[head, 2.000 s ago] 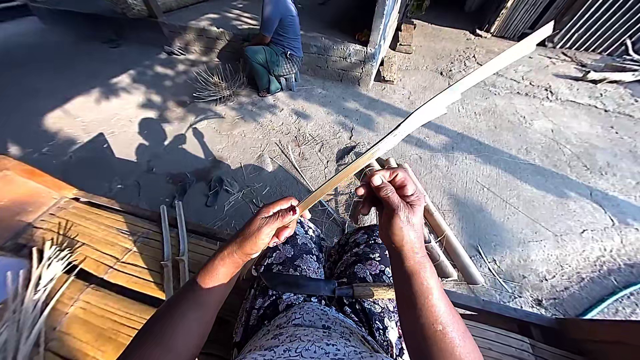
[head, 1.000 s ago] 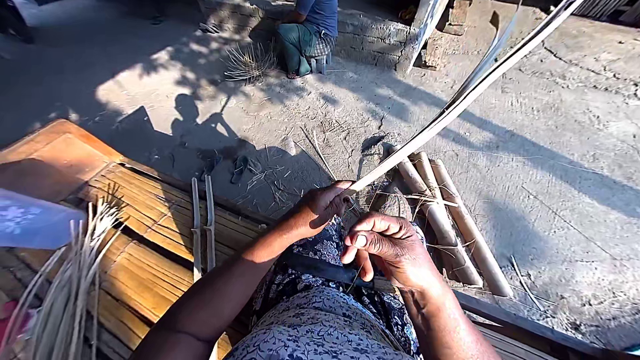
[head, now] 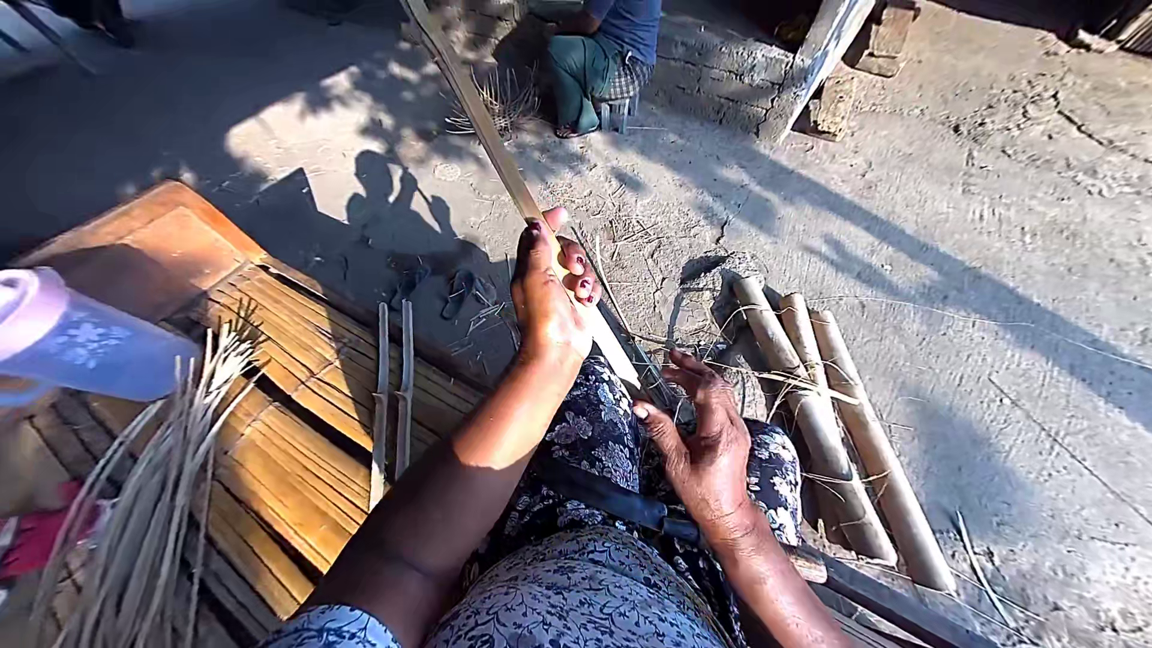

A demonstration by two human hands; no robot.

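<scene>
My left hand is closed round a long flat bamboo strip, which slants from the top of the view down towards my lap. Its pale lower end lies by my right hand, whose fingers are apart near that end; whether the fingertips touch it I cannot tell. Darker thin strips run beside the pale end, between my hands. Across my lap, on the floral cloth, lies a knife with a dark blade, partly hidden by my right wrist.
Left, a slatted bamboo bench holds a bundle of thin strips, two split pieces and a translucent plastic jug. Bamboo poles lie at right. A person sits beyond, near a brick ledge.
The strip pointed to the upper right before; now it points to the upper left, still in my left hand. My right hand has moved to its lower end. The view has shifted somewhat left.
</scene>
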